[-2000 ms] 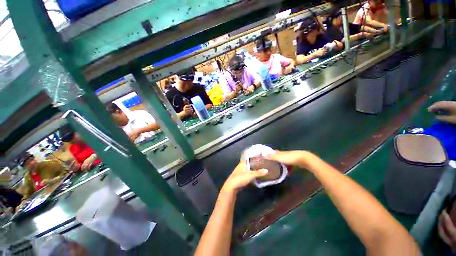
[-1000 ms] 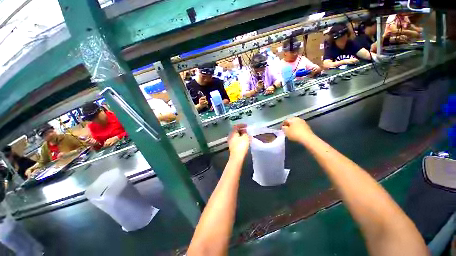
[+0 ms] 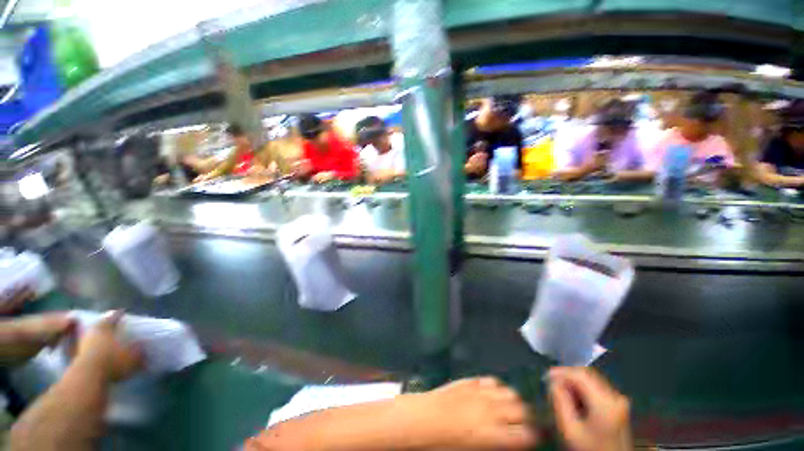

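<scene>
A bagged unit (image 3: pixel 577 304) stands on the dark belt to the right of the green post, white and slightly tilted in view, its bag top open with a dark slit inside. My left hand (image 3: pixel 480 414) is low in the middle, back up and blurred; its fingertips are not clear. My right hand (image 3: pixel 591 410) is just below the bagged unit, fingers loosely bent, with nothing visible in it. A stack of empty white bags (image 3: pixel 331 401) lies on the green bench, partly behind my left forearm.
A green post (image 3: pixel 432 203) stands between me and the belt. Other bagged units (image 3: pixel 313 264) are on the belt to the left. A neighbour's hands (image 3: pixel 106 343) hold a white bag at the far left. People sit along the raised far line (image 3: pixel 529 216).
The view has swung left. My hands have let go of the bag's upper edge and dropped below the bagged unit, closer to the bench.
</scene>
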